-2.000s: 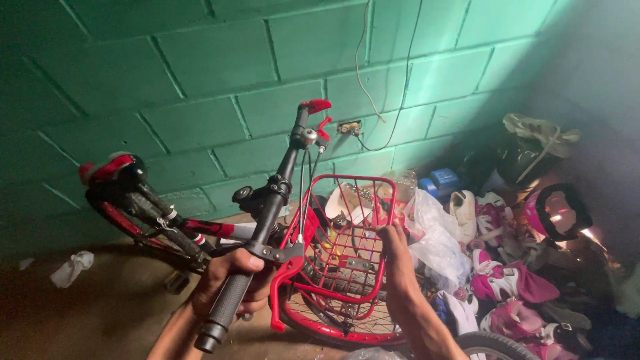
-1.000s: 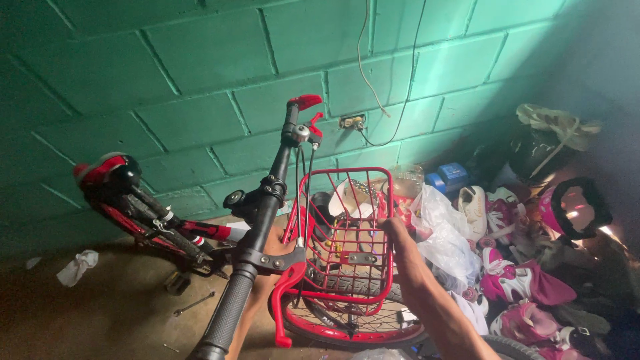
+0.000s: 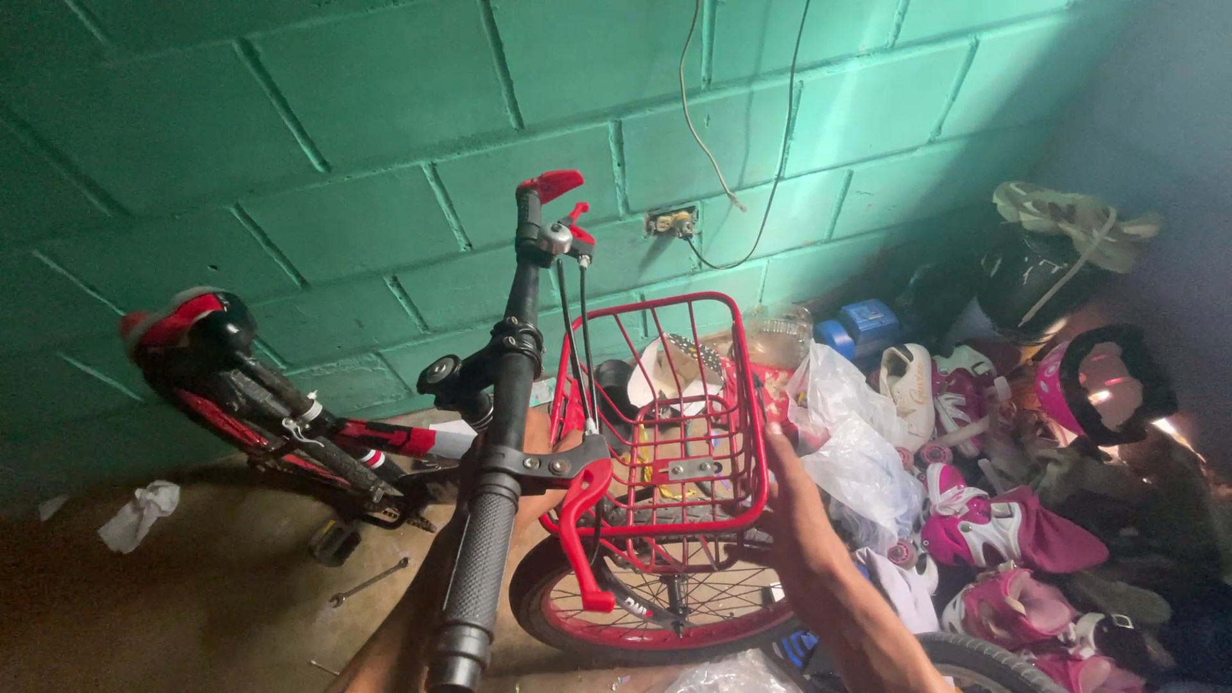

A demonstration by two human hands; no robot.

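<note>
A red wire bicycle basket sits over the front wheel of a red and black bicycle. My right hand grips the basket's right side, its fingers partly hidden behind the wires. Behind the black handlebar, my left hand is mostly covered by the bar and the brake bracket, near the basket's left side; what it touches cannot be seen. A black rubber grip and a red brake lever stand in front of my left forearm. The saddle is at the far left.
A combination wrench and crumpled paper lie on the floor at left. On the right are clear plastic bags, pink roller skates, a pink helmet and another tire. A cable is plugged into the wall outlet.
My left hand has left the handlebar grip and moved behind the bar toward the basket. My right hand stays at the basket's right side. The wrench has come into sight.
</note>
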